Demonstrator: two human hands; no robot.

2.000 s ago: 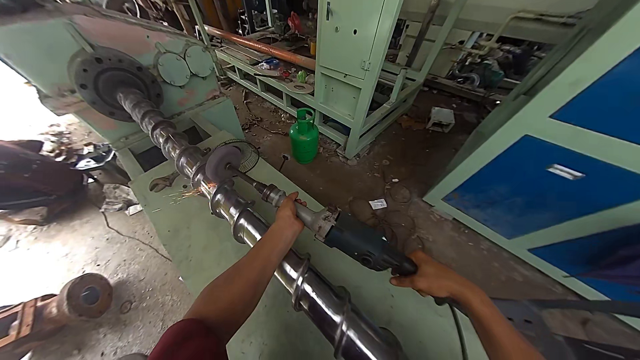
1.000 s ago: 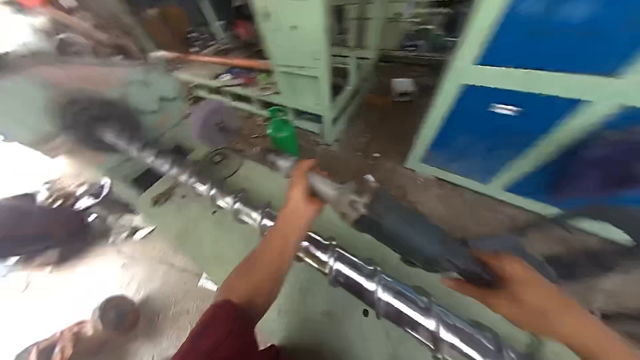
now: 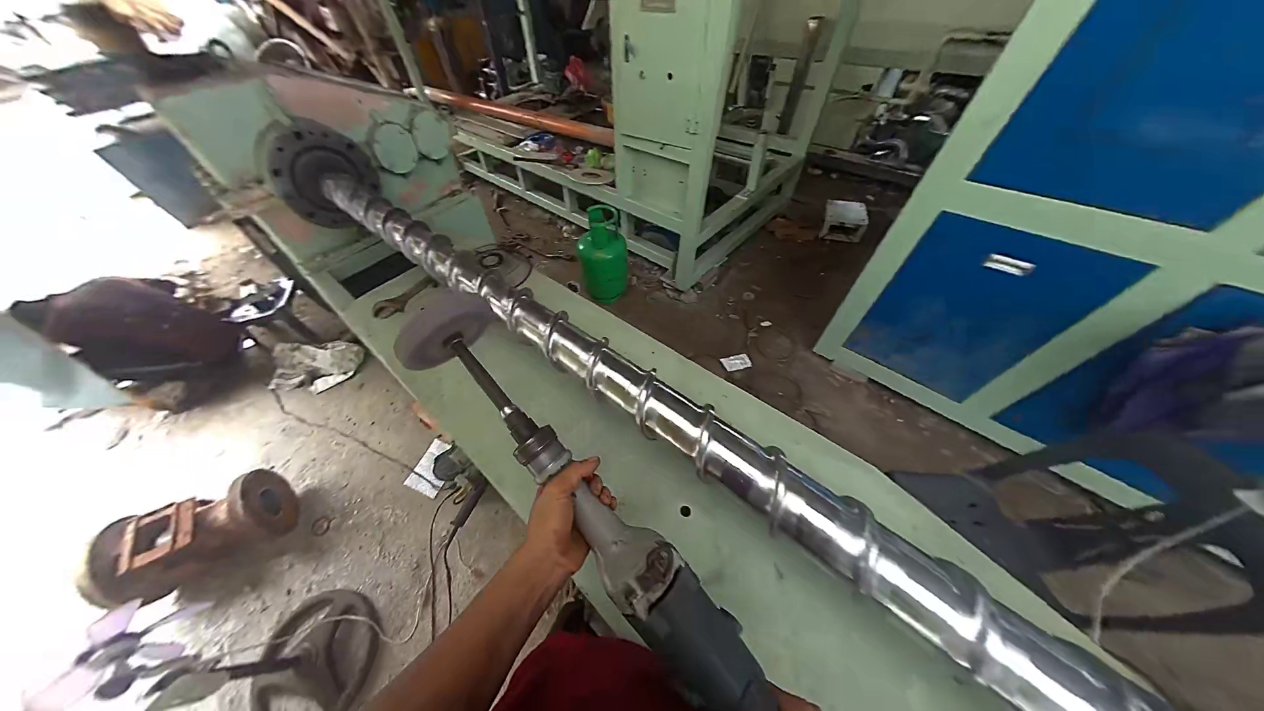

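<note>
My left hand is closed around the grey metal neck of a straight grinder. At the lower edge, a small part of my right hand shows at the rear end of the dark grinder body; most of it lies out of view. The grinder's round abrasive wheel hangs over the green machine bed, on the near left side of a long shiny extruder screw. Whether the wheel touches the screw, I cannot tell. The screw runs from a round bolted flange at the back left to the lower right.
A green gas cylinder stands behind the bed. Blue and green cabinet panels rise at the right. An open-end wrench lies on the bed. A rusty cast part and a handwheel are on the floor at the left.
The grinder and both hands have moved from the screw's far side to its near left side. Sparks at the wheel, seen two seconds ago, no longer show.
</note>
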